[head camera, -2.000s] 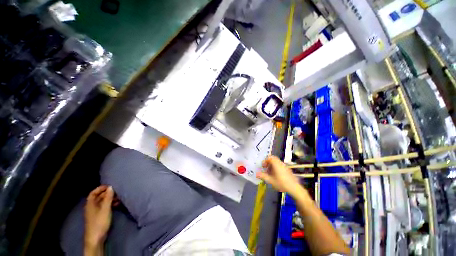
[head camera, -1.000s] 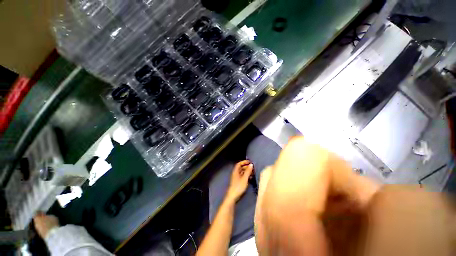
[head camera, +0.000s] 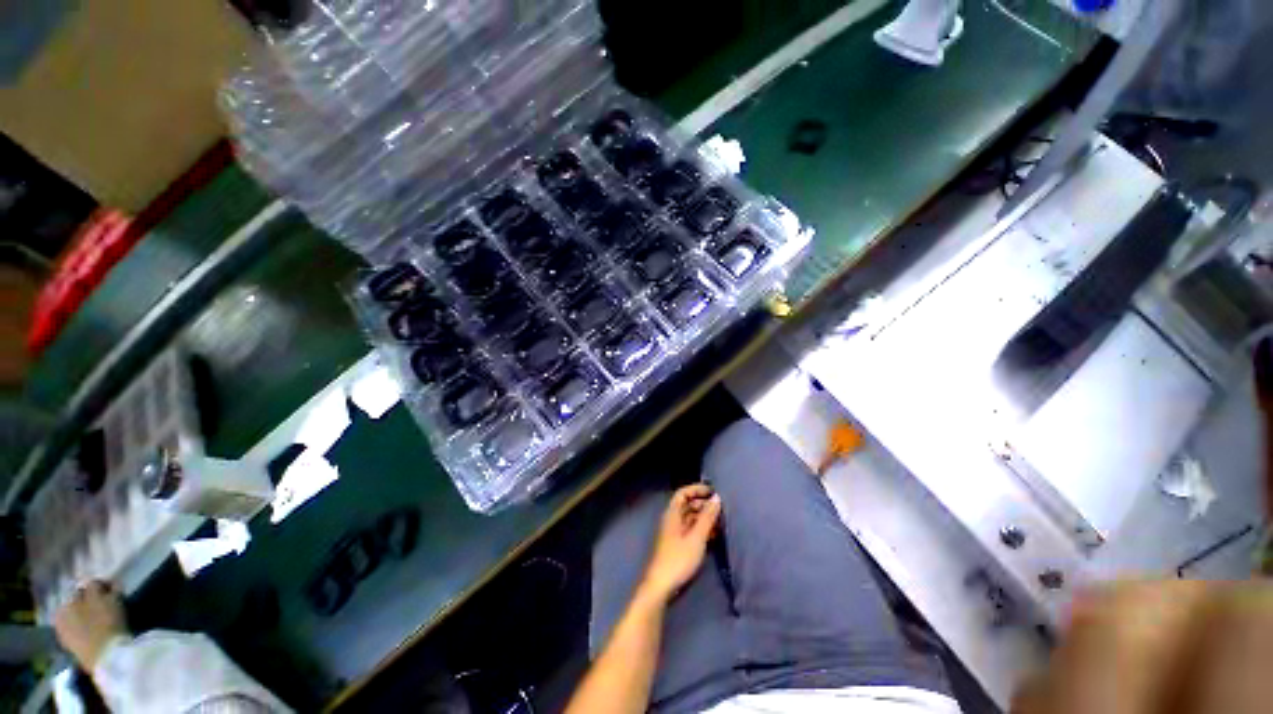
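The clear blister tray (head camera: 519, 449) lies on the green bench, with black frames (head camera: 570, 396) in most of its pockets. My left hand (head camera: 683, 530) rests on my lap with curled fingers; whether it holds anything cannot be seen. My right hand (head camera: 1166, 649) is a large blur, cut off by the lower right edge, over the front of the white machine base (head camera: 963, 335); its fingers and any content cannot be made out.
Empty clear trays (head camera: 419, 112) are stacked behind. Loose black frames (head camera: 360, 558) and white scraps (head camera: 303, 484) lie on the bench. Another person's hand (head camera: 92, 622) is at a pale divided tray (head camera: 119, 488). A black cable chain (head camera: 1096, 300) and an orange piece (head camera: 840, 442) are at the machine.
The view has swung left from the machine to the bench and tray. My right hand, earlier by the machine's front corner, then large near the middle, is now at the lower right. My left hand stays on my lap.
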